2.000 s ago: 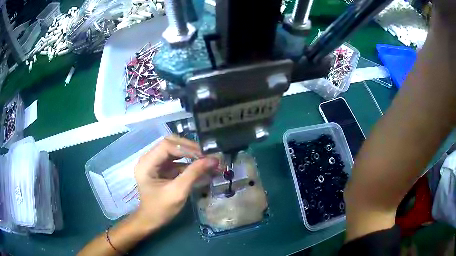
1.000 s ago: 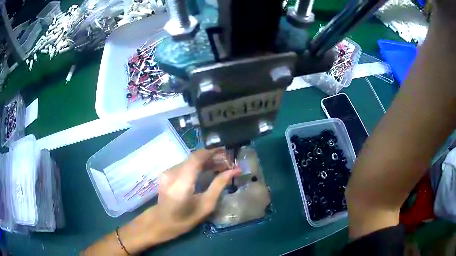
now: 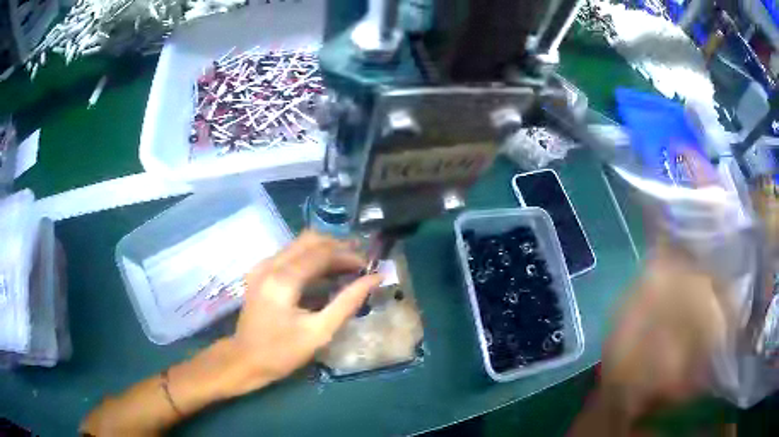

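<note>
The press with its marked metal plate (image 3: 427, 166) stands in the centre. My left hand (image 3: 295, 307) is at the fixture under the punch, thumb and forefinger pinched on a thin rod (image 3: 373, 263); the rod's lower end is mostly hidden. The worn press base (image 3: 371, 341) shows below the fingers. My right hand (image 3: 666, 329) is a blur at the right, off the lever; its fingers cannot be made out. A clear tub of black rings (image 3: 517, 299) is right of the press. A clear tub with thin rods (image 3: 154, 294) is at the left.
A large white tray (image 3: 158, 124) behind holds piled rods with dark or red heads. A phone (image 3: 555, 218) lies behind the ring tub. A blue tray (image 3: 653, 128) is at the upper right. Stacked clear tubs (image 3: 26, 282) stand at the far left.
My right arm, earlier raised toward the lever, has come down, and the hand now shows blurred at the right. My left hand stays at the fixture. The camera view has shifted.
</note>
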